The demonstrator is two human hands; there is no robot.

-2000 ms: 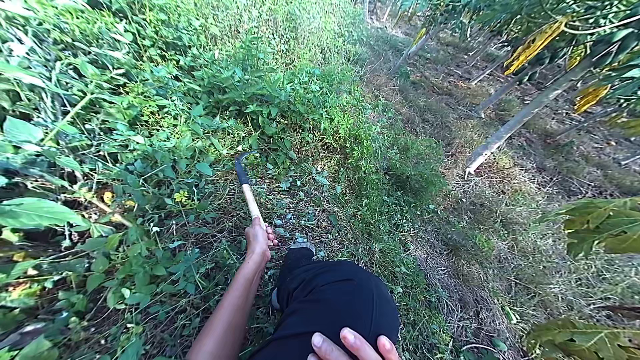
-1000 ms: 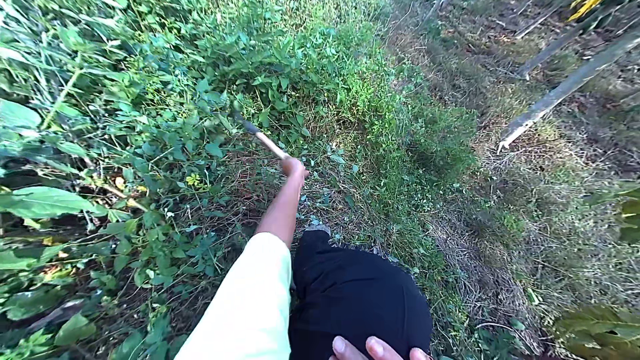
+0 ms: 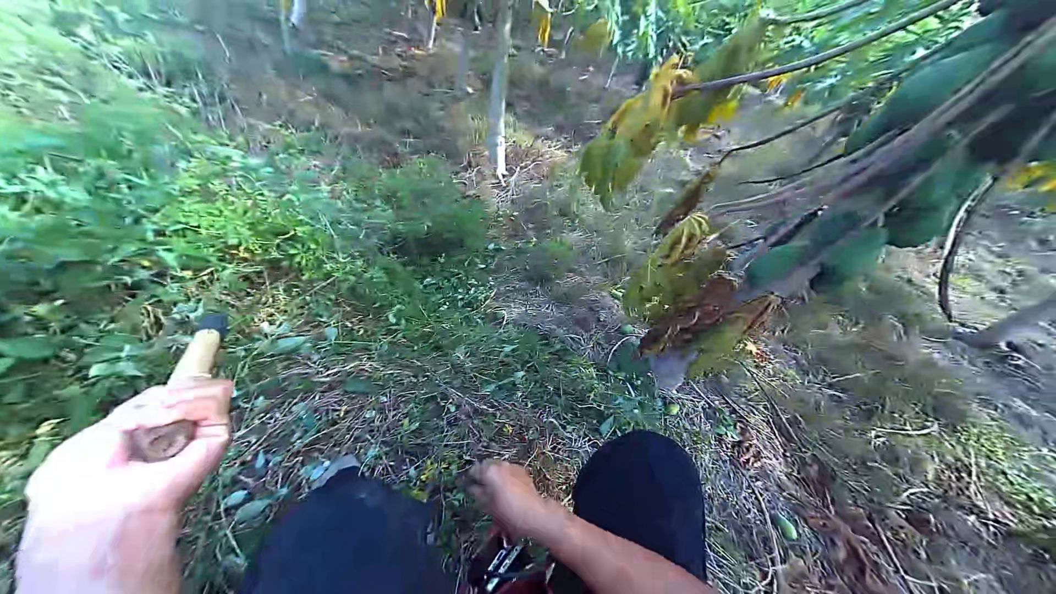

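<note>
At the left of the head view my left hand (image 3: 132, 462) is closed around the pale wooden handle (image 3: 198, 356) of a hooked-blade cutting tool. The round butt of the handle shows in the fist, and a dark collar (image 3: 213, 322) is at its far end; the blade cannot be made out. My right hand (image 3: 499, 493) is low between my two dark-trousered knees, above weeds and dry stems. Its fingers look curled and blurred, so whether they hold anything cannot be told. Just below its wrist is a partly hidden dark red object with metal parts (image 3: 507, 565).
Dense green weeds (image 3: 247, 223) cover the left. A leaning papaya tree (image 3: 866, 181) with yellowing leaves and green fruit crowds the right. A thin pale trunk (image 3: 498, 99) stands ahead. Small green fruits (image 3: 785, 526) lie on the dry litter at lower right.
The view has swung to the right. My left hand, earlier stretched out over the weeds with the tool, is nearer the camera. My right hand has moved off my thigh to between my knees.
</note>
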